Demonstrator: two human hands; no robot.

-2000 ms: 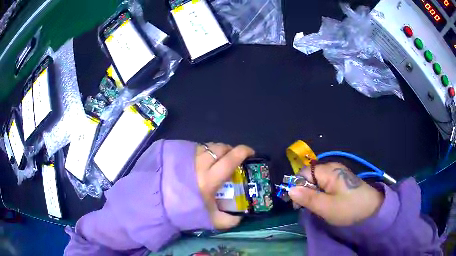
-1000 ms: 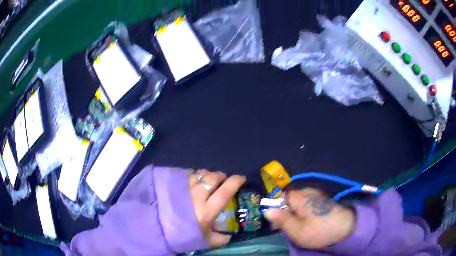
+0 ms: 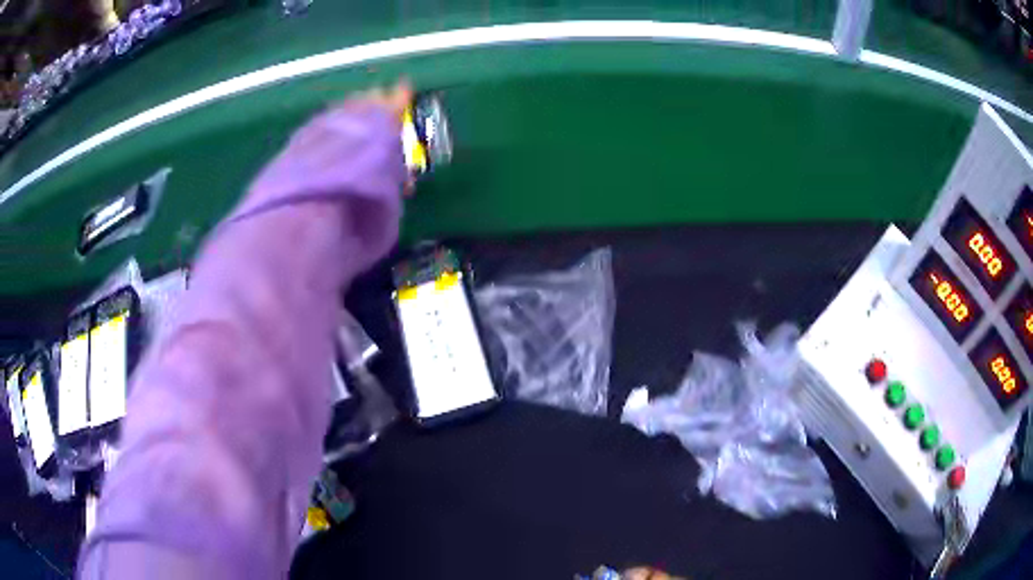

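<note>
My left hand (image 3: 397, 100) is stretched out over the green surface, blurred and mostly hidden by its purple sleeve. It holds a power bank unit (image 3: 417, 138) with a yellow strip; a shiny clear edge shows on its right side. Only a sliver of my right hand (image 3: 648, 574) shows at the bottom edge. A small silver and blue piece, which looks like the test plug (image 3: 604, 573), is beside its fingertips; the grip is cut off by the frame. Another power bank unit (image 3: 445, 346), a white cell in a black shell, lies on the black mat (image 3: 498, 499).
The white tester (image 3: 872, 425) with red digital readouts stands at the right. Crumpled clear plastic (image 3: 748, 436) lies beside it. A flat clear bag (image 3: 555, 334) lies right of the unit. More units (image 3: 93, 368) lie at the left. A bagged unit (image 3: 113, 219) lies on the green conveyor (image 3: 680, 147).
The view has tilted up toward the conveyor. My left hand has moved from the near edge to far forward with the unit. The test plug and unit are apart; my right hand is nearly out of frame.
</note>
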